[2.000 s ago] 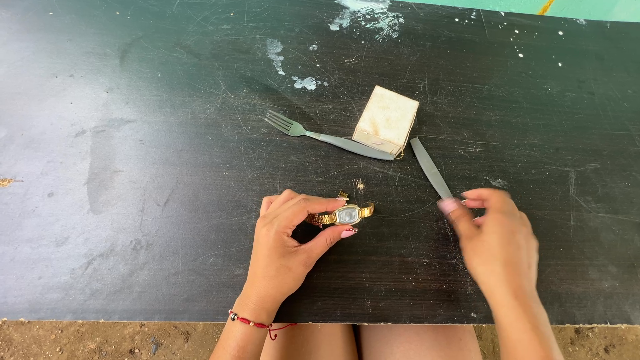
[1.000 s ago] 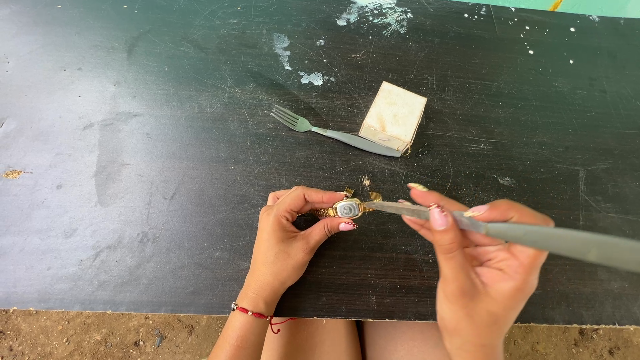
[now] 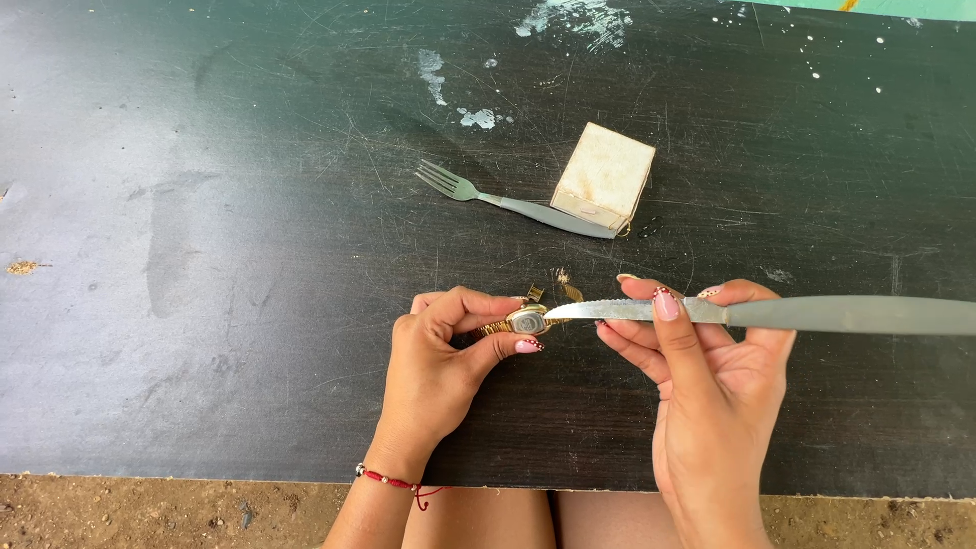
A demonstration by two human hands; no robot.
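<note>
My left hand [image 3: 450, 351] pinches a gold wristwatch [image 3: 528, 321] between thumb and fingers, its metal case back facing up and its gold link band partly hidden by the fingers. In my right hand [image 3: 701, 374] is a serrated table knife [image 3: 839, 314] with a grey handle, held level across the fingers with the thumb on the blade. The blade's tip points left and meets or nearly meets the right edge of the watch case; contact cannot be told. Just beyond the watch, a small gold band piece [image 3: 535, 293] shows above the dark table.
A fork [image 3: 534, 213] with a grey handle lies farther back, its handle end against a small cream-coloured box [image 3: 606, 171]. Light crumbs [image 3: 562, 276] sit near the watch. The dark tabletop [image 3: 267, 366] has pale paint marks, and its near edge runs above my legs.
My right hand has lifted the knife off the table and turned it so its tip is at the watch. The watch, face up at first, now shows its case back.
</note>
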